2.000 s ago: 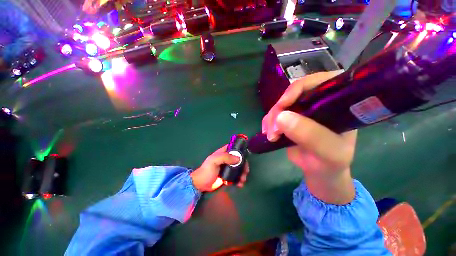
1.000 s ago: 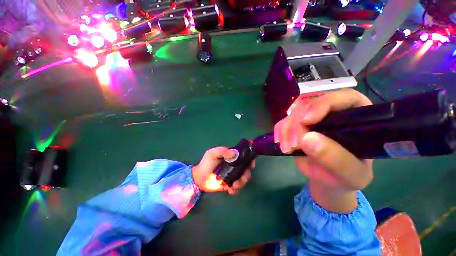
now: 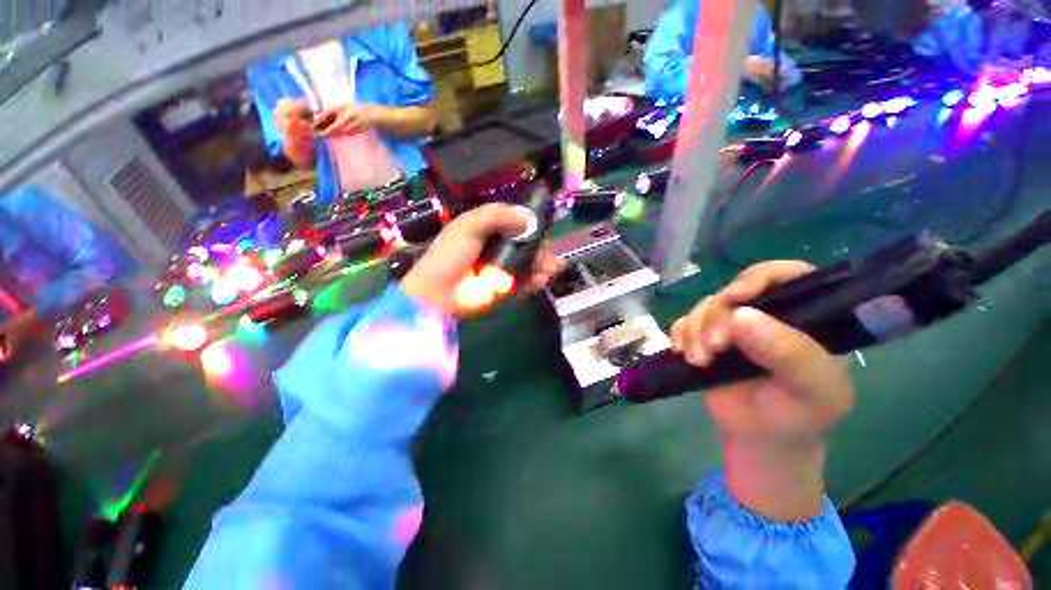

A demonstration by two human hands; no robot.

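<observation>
My left hand [image 3: 478,259] is closed around a black cylindrical light unit [image 3: 507,256], raised left of the screw feeder; a pale round disc shows at its top and an orange glow at its lower end. My right hand [image 3: 766,352] grips the electric screwdriver [image 3: 853,311], a thick black cylinder with a pale label. Its tapered tip points left, at the front of the screw feeder [image 3: 605,302], close to the small metal pick-up plate [image 3: 624,341]. Whether the tip touches it I cannot tell. The feeder has an open top.
Many glowing light units [image 3: 236,277] lie along the far left of the green bench [image 3: 496,461]. Two black units [image 3: 119,547] lie at the lower left. A pale upright [image 3: 698,138] stands behind the feeder. People in blue smocks are opposite. A red-orange stool [image 3: 962,553] is at lower right.
The view has tilted up, showing people opposite. My left hand has moved the unit away from the screwdriver tip, up beside the feeder. The screwdriver tip is now at the feeder front.
</observation>
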